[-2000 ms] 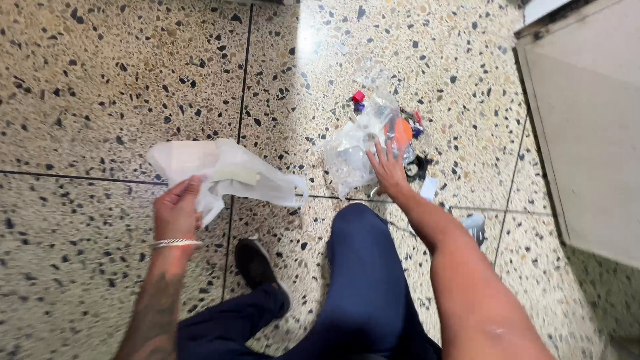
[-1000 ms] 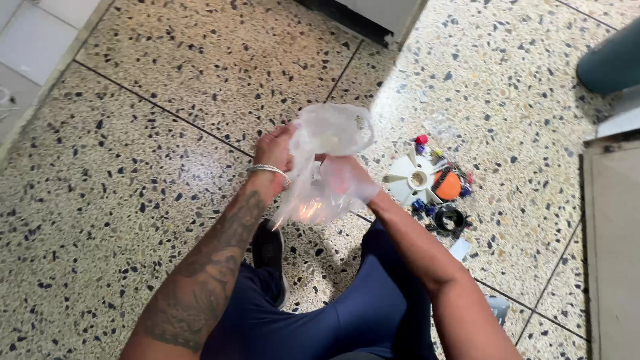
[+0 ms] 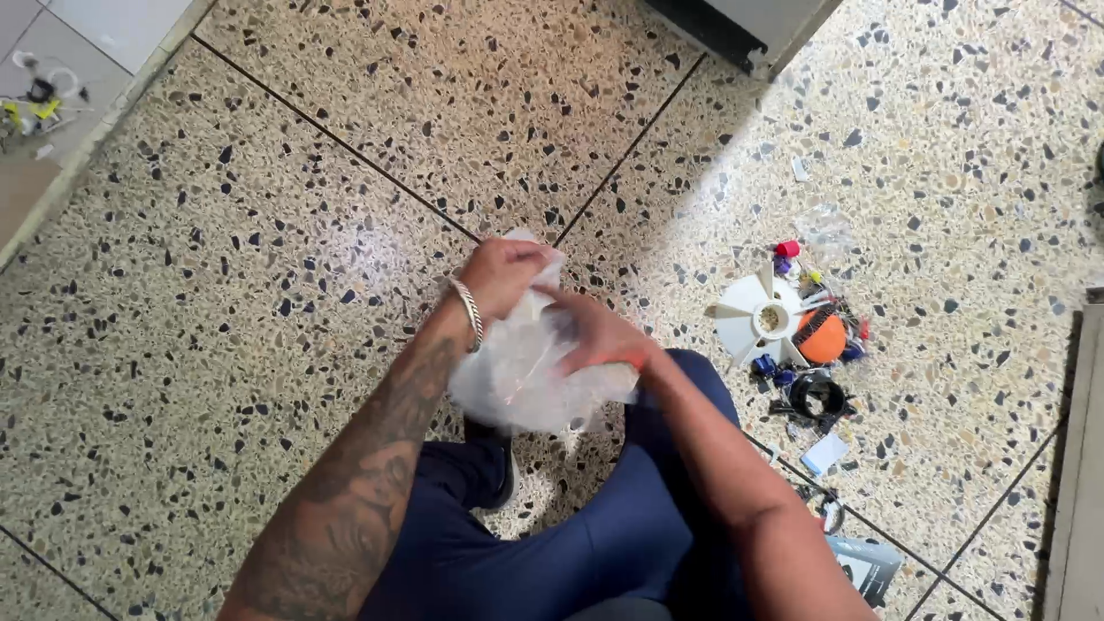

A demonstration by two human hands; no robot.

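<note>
My left hand [image 3: 504, 276], with a braided silver bracelet at the wrist, pinches the upper part of a crumpled translucent plastic bag [image 3: 526, 379] above the floor. Blurred by motion, my right hand [image 3: 599, 332] lies against the bag's right side, its fingers partly spread; whether it grips the plastic I cannot tell. To the right on the speckled terrazzo floor sits a white finned plastic wheel [image 3: 743, 317]. Beside it are an orange round part [image 3: 822, 338], a black plastic ring [image 3: 818, 397], a red cap [image 3: 787, 249] and small blue pieces [image 3: 765, 367].
A small white-and-blue box [image 3: 825, 454] and a printed package [image 3: 867, 565] lie at the lower right. Clear film [image 3: 824, 231] is above the parts. A grey cabinet [image 3: 768, 26] stands at the top, a pale panel [image 3: 1082, 483] at the right edge. Small debris [image 3: 39, 108] lies upper left.
My right hand, earlier on clear plastic over the pile of parts, is now at the bag by my left hand. The pile lies uncovered. The bag is more bunched than a second ago. The view has shifted.
</note>
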